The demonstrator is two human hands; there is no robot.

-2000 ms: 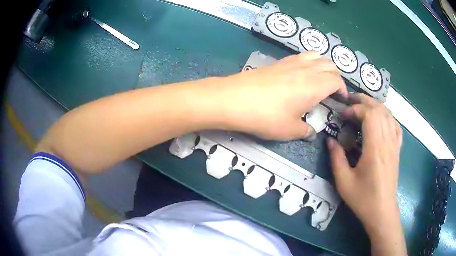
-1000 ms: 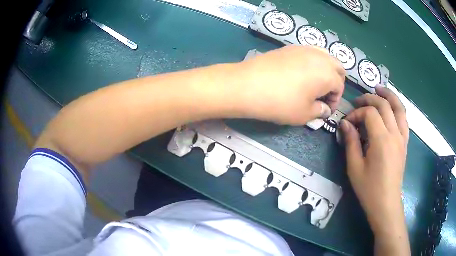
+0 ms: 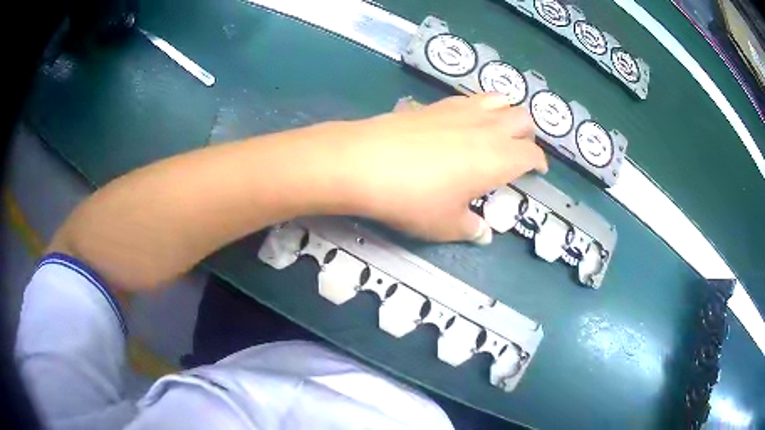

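Note:
My left hand (image 3: 457, 159) reaches across a four-position metal housing (image 3: 554, 197), its thumb at the near edge and its fingers over the far edge. The hand hides the housing's left part. Small black parts (image 3: 574, 252) sit in the visible recesses between the housing's pale lobes. A second open-lobed metal housing (image 3: 411, 273) lies nearer to me, below my left forearm, and nothing touches it. My right hand is not in view.
A round-faced unit (image 3: 528, 99) lies just beyond my left hand, and another (image 3: 591, 38) is farther away. A slim silver-white tool (image 3: 178, 57) lies at upper left. Stacked black parts (image 3: 711, 348) are at the right edge.
My right hand has left the picture, uncovering the housing's right end. Things have shifted slightly left in the view. More of the farther round-faced unit shows. My left thumb sits lower and left along the housing.

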